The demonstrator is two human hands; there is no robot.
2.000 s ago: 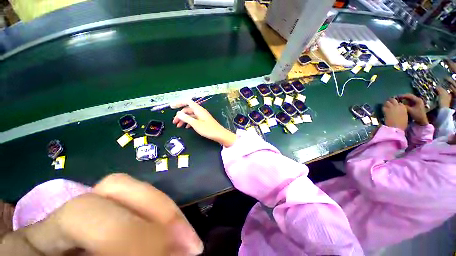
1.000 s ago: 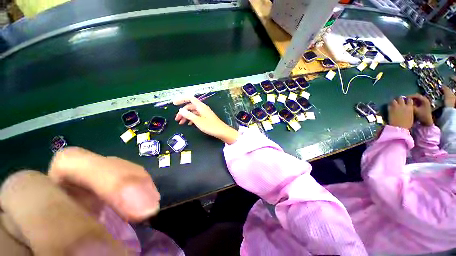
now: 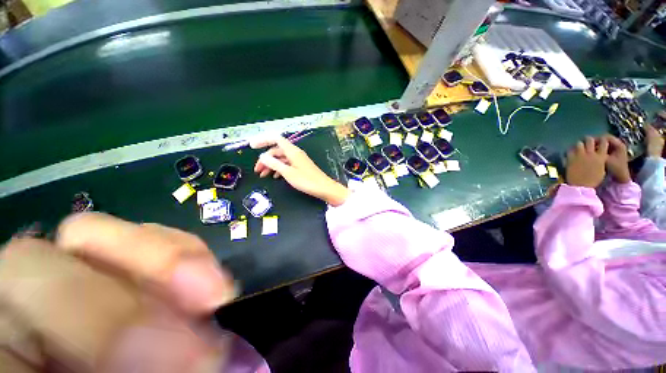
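My left hand (image 3: 139, 291) is large, blurred and cut off by the lower left edge, very near the camera; I cannot tell if it holds anything. My right hand (image 3: 281, 166) rests on the bench by the rail, fingers loosely bent, with nothing seen in it. Left of it lie two smartwatch units with dark faces, one upper left (image 3: 188, 167) and one nearer (image 3: 227, 176), showing small reddish marks. Below them are two pale-faced units (image 3: 216, 211) (image 3: 257, 203). White squares with yellow edges (image 3: 239, 229) lie beside them. Another unit (image 3: 82, 202) shows behind my left hand.
Slim sticks (image 3: 298, 135) lie by the pale rail (image 3: 161, 153), with the green belt (image 3: 219, 80) beyond. Rows of units (image 3: 394, 153) lie right of my right hand. A grey post (image 3: 445, 55), white cable (image 3: 504, 120) and white tray (image 3: 485, 62) stand or lie farther right. Another person's hands (image 3: 588, 162) are there.
My left hand has moved left from its earlier place and now covers part of the left bench. My right hand stays at about the same spot. The view has shifted slightly.
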